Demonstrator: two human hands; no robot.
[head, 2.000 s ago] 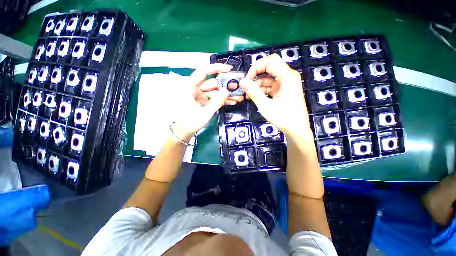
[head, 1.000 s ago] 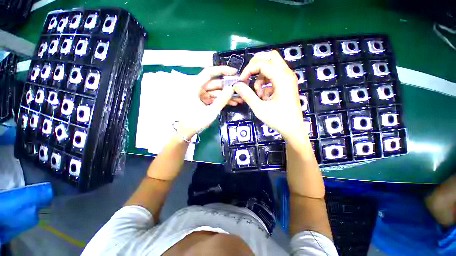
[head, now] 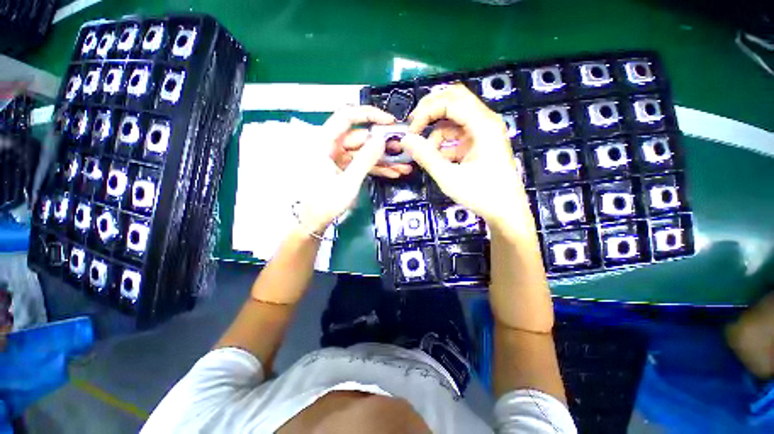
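Observation:
My left hand (head: 344, 169) pinches a small silver-grey module (head: 393, 144) with a round dark centre, above the left part of the black blister tray (head: 463, 264). My right hand (head: 462, 153) has its thumb and finger on the module's right side. Whether a thin film is at the fingertips cannot be seen. The tray holds silver modules in most visible pockets. One lower-left pocket shows no silver, and a dark piece sits in the top-left pocket. My right hand and forearm hide several pockets.
White sheets (head: 276, 191) lie left of the tray. A tall stack of filled black trays (head: 191, 169) stands at the far left. A green bench (head: 314, 51) carries a white strip. Blue sleeves (head: 51, 343) of other people show at both lower sides, with an arm at right.
Both hands stay over the tray. The module was tilted edge-on one second ago and now shows its round centre again. A hand-like shape now shows beyond the left stack's edge.

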